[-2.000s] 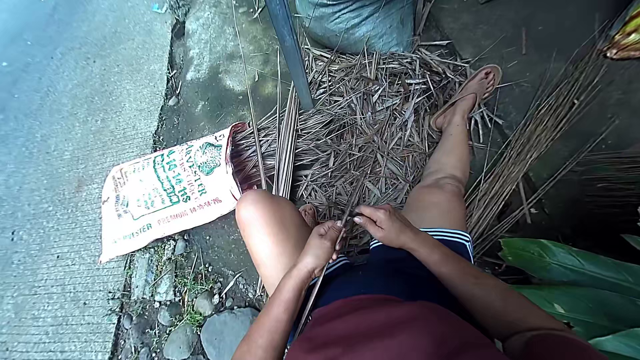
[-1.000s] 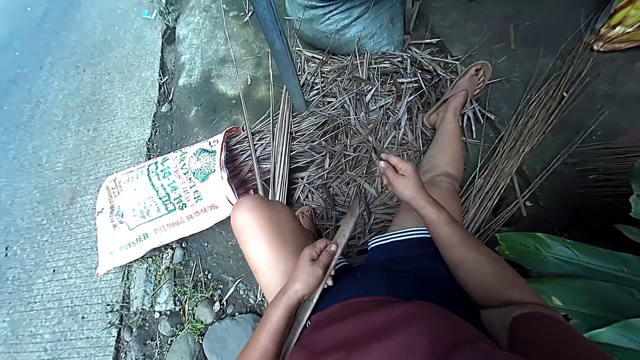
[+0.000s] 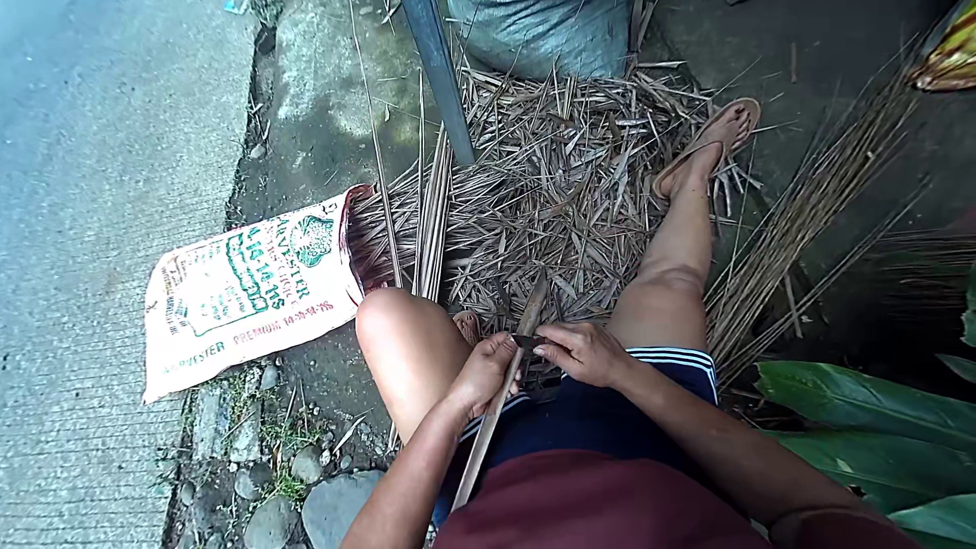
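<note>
My left hand (image 3: 485,374) is closed around a long dry palm leaflet (image 3: 485,436), which runs from near my waist up past the hands toward the litter. Close to its right, my right hand (image 3: 583,352) grips a small dark blade (image 3: 526,342), whose end meets the leaflet beside my left thumb. The blade's handle is hidden in the fingers. Dry leaf strips (image 3: 564,191) lie heaped between my legs and beyond them.
A printed white sack (image 3: 252,293) lies at the left, thin strips in its mouth. A filled green sack (image 3: 541,34) and a slanting post (image 3: 438,76) stand beyond. Long thin midribs (image 3: 808,206) lie at the right, near green leaves (image 3: 869,400). Stones (image 3: 339,507) lie lower left.
My right hand was farther forward, apart from the left, one second ago; it has come back beside the left hand, at the leaflet.
</note>
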